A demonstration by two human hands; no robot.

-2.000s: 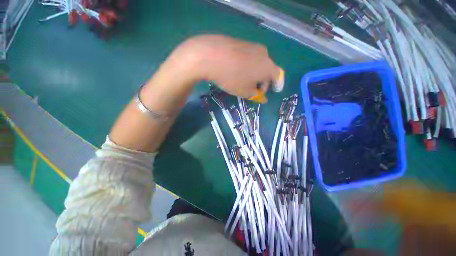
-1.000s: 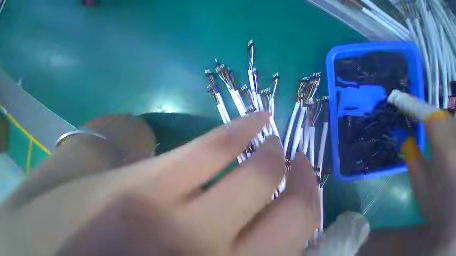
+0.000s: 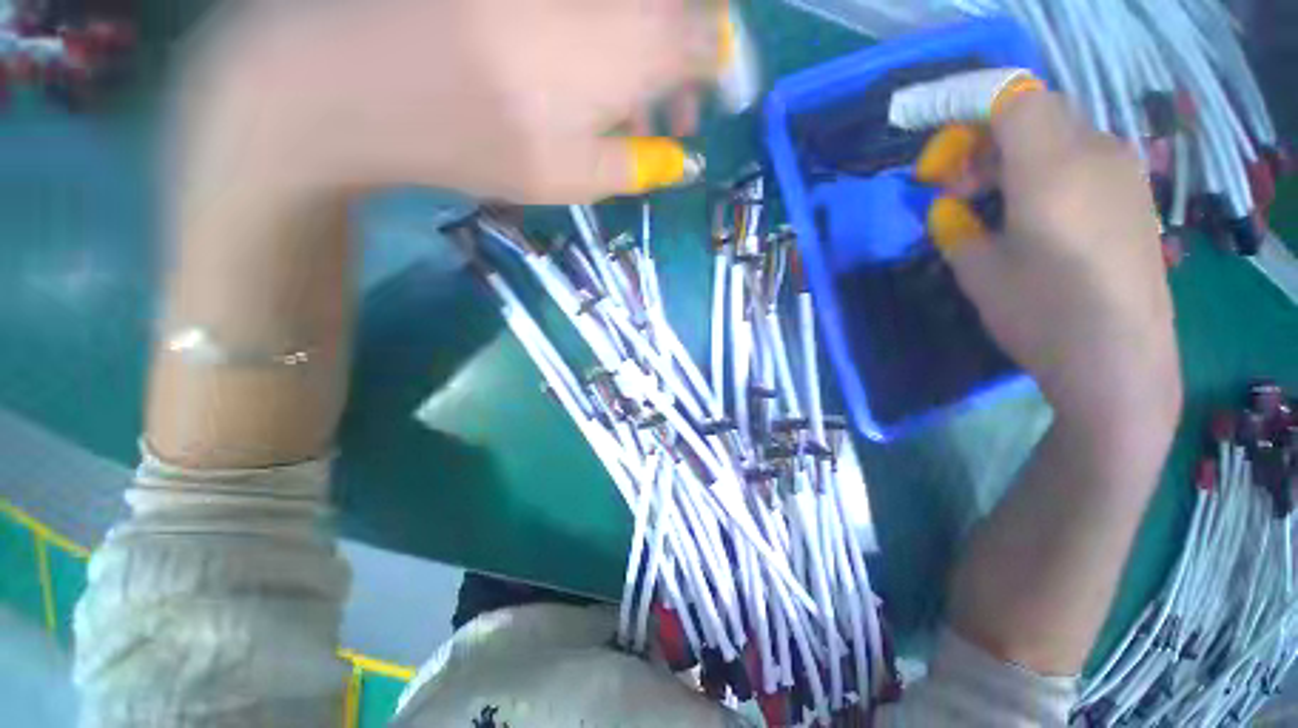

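White-sleeved wire harnesses (image 3: 712,469) lie fanned in front of me, dark connector ends pointing away and red ends near my body. The blue parts bin (image 3: 851,373) stands to their right with small black parts (image 3: 911,320) in it. My left hand (image 3: 570,107), blurred, is above the far ends of the harnesses, with orange finger coverings; whether it holds anything cannot be told. My right hand (image 3: 1053,213) is over the bin, with one white-wrapped finger extended and orange-covered fingertips bent close together; any small part between them cannot be made out.
More harnesses (image 3: 1153,86) lie at the upper right beside a metal rail (image 3: 854,17). Another harness pile (image 3: 1224,555) lies at the lower right. Red connector ends (image 3: 64,50) show at the upper left. The green bench edge curves past a grey floor with yellow lines.
My left hand has moved from low over the harnesses to above their far ends. My right hand remains over the bin, its fingertips now bent together. The view has shifted.
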